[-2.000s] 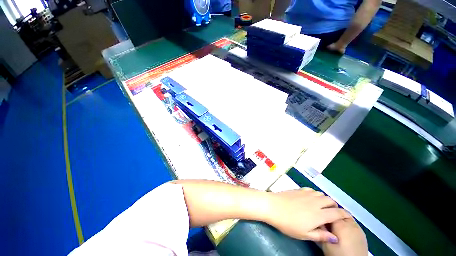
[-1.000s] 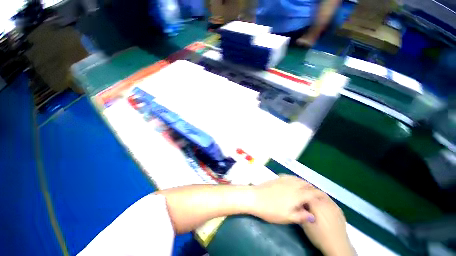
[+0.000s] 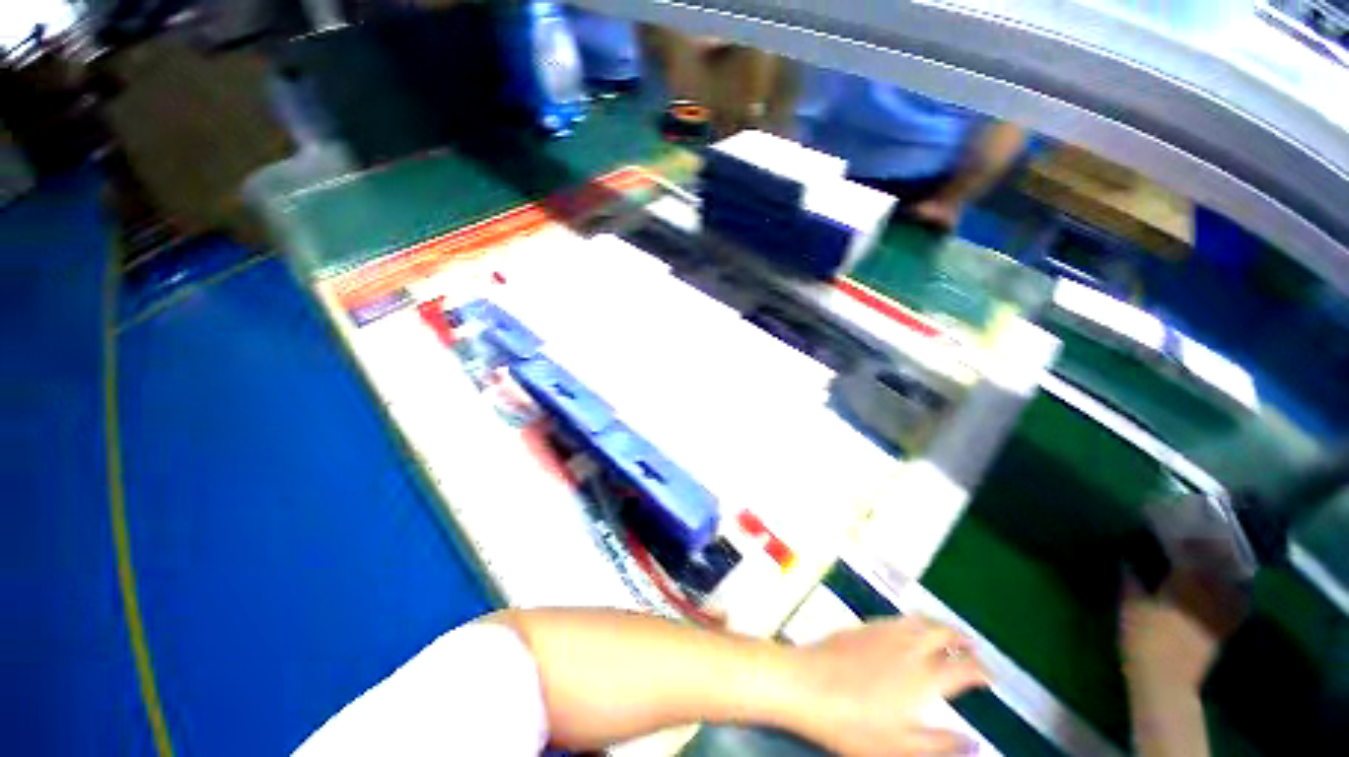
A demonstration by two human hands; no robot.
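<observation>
My left hand (image 3: pixel 888 688) is at the bottom centre, palm down by the belt's near edge, fingers a little apart and holding nothing. My right hand (image 3: pixel 1172 643) is over the dark green belt at the lower right. It is blurred and reaches to a greyish box-like thing (image 3: pixel 1201 544); whether it grips this is unclear. A row of packed boxes (image 3: pixel 695 355) lies left of my hands as an overexposed white block, with blue ends and dark cutouts facing the near side.
Stacked boxes (image 3: pixel 784 200) stand at the table's far edge. A person in blue (image 3: pixel 888 130) is behind them. Long white boxes (image 3: pixel 1154 343) lie across the belt (image 3: pixel 1036 488). A metal rail (image 3: pixel 947 74) crosses the top right. Blue floor (image 3: pixel 266 488) is at left.
My hands were together, left over right; now they are apart. My right hand has moved right, over the belt. The greyish thing and top rail have come into view. The camera view has shifted.
</observation>
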